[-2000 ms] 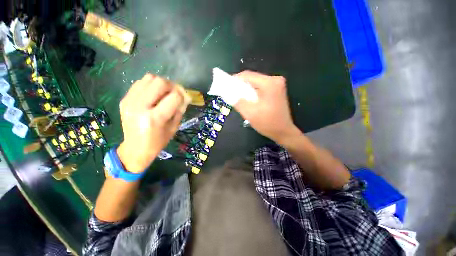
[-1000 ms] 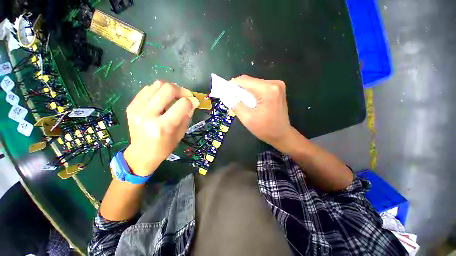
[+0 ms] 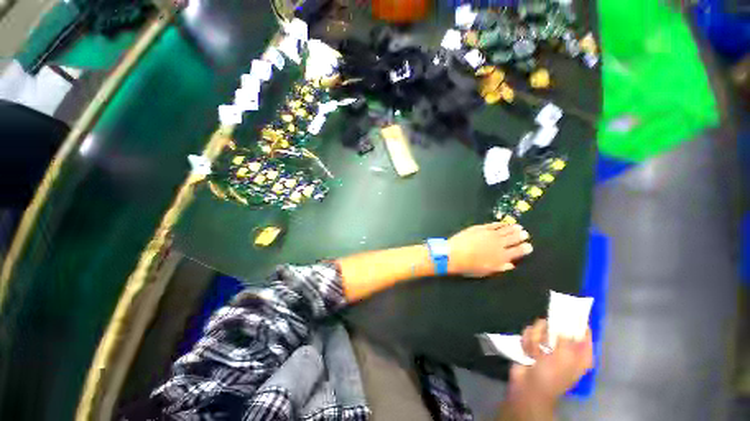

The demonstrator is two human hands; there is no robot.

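My left hand (image 3: 492,249), with a blue watch on its wrist, is stretched out palm down over the mat, just below a circuit board strip (image 3: 530,193) with yellow blocks. Its fingers are slightly apart and nothing shows in them. My right hand (image 3: 555,366) is low at the right and blurred, with fingers closed on a white folded wipe (image 3: 569,316). Another white flap (image 3: 511,347) sticks out to its left. White square tags (image 3: 497,165) lie above the strip. The yellow-tan end piece does not show in either hand.
More boards (image 3: 275,179) and white tags lie left by the conveyor edge (image 3: 156,226). A black heap (image 3: 411,82), a yellow-tan block (image 3: 400,150) and a small yellow piece (image 3: 267,237) lie on the bench. A green sheet (image 3: 654,90) is far right.
The view has turned and shows more of the far bench. My left hand has let go of the yellow-tan end piece and reaches right. My right hand has moved away with the white wipe.
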